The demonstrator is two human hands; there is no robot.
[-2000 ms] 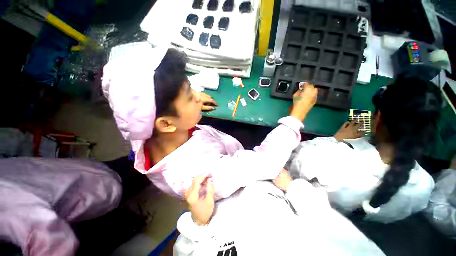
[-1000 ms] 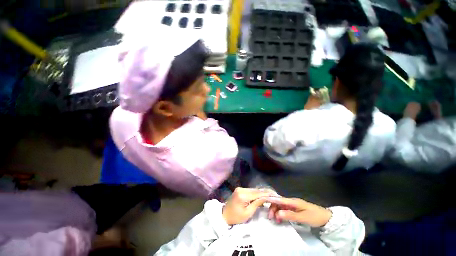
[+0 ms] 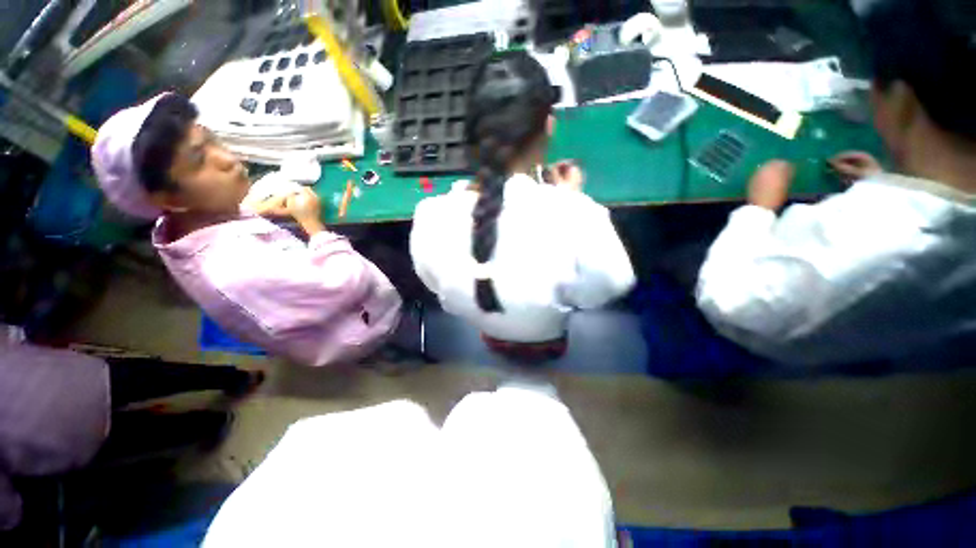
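Neither of my hands shows; only my white sleeves or gown (image 3: 428, 482) fill the bottom middle of the view. Nearest in front of me, people sit at a green-matted bench (image 3: 610, 150). A person in a pink gown and cap (image 3: 273, 278) sits at the left with hands raised together near the bench edge. A person in white with a long braid (image 3: 524, 252) sits in the middle, back to me. A black grid tray (image 3: 433, 96) lies on the bench beyond them.
White sheet trays with black watch faces (image 3: 289, 91) are stacked at the upper left. Another person in white (image 3: 835, 268) works at the right, near a sheet of dark strips (image 3: 721, 155). A pink-clad person (image 3: 54, 428) is at the lower left. Blue fabric (image 3: 792, 535) shows at the bottom right.
My view has shifted right along the bench. My hands, together in front of me a second ago, have left the view. The person in white at the right has come more into view.
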